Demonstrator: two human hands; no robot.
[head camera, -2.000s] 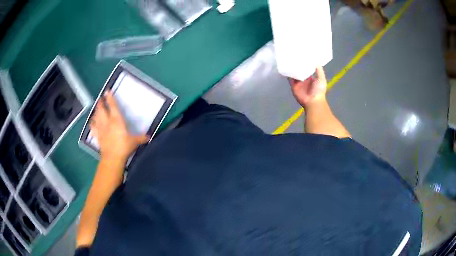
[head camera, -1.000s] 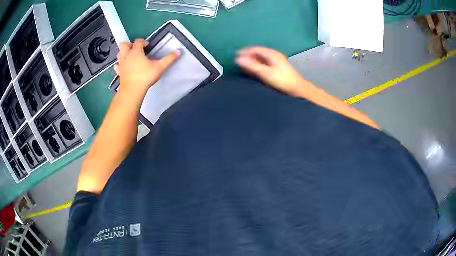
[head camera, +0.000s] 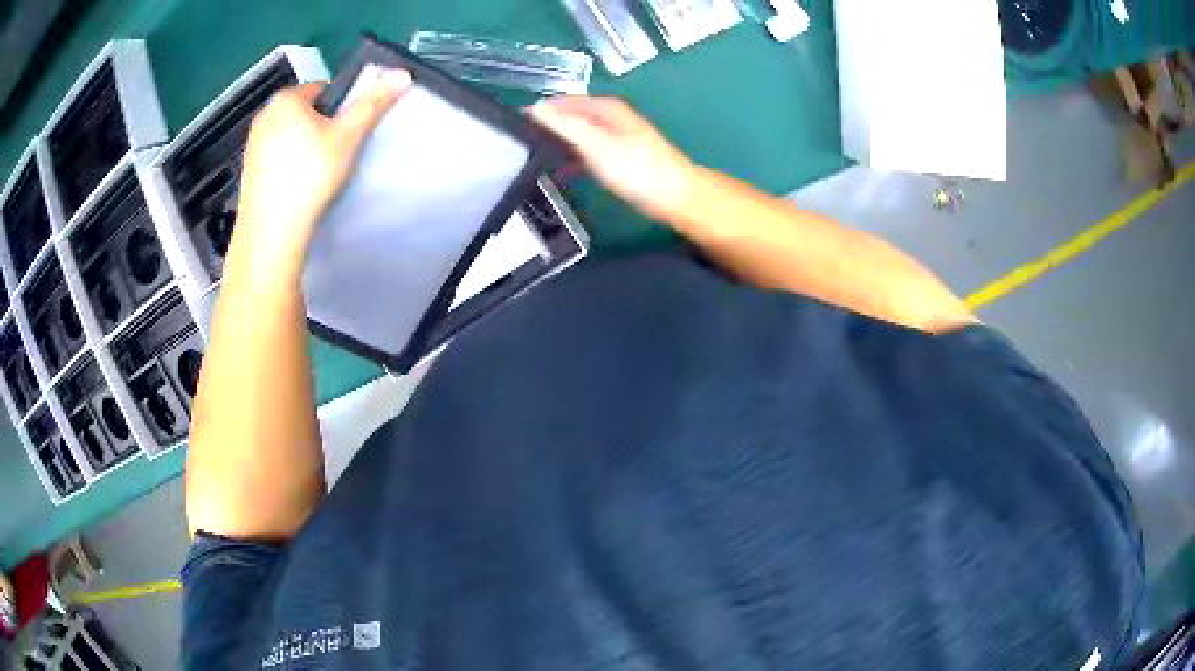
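Note:
A dark-framed flat rectangle with a pale face, perhaps a tablet or tray (head camera: 406, 203), is held tilted above an open white box (head camera: 566, 233). My left hand (head camera: 308, 144) grips its upper left edge, thumb on the pale face. My right hand (head camera: 609, 144) is at its upper right corner, fingers partly hidden behind it. Under it, the box shows a dark lining and a white flat piece (head camera: 501, 262). The rest of the box is hidden by the held piece and my body.
Several white boxes with black moulded trays (head camera: 125, 256) stand in rows at left. Clear plastic strips (head camera: 505, 63) lie behind the held piece. A large white box or lid (head camera: 921, 85) stands at the bench edge, right. The grey floor has a yellow line (head camera: 1075, 249).
The dark-framed piece has been lifted out of the box and tilted, uncovering a white piece. My right hand has moved left onto its corner. Earlier, my right hand released the large white box.

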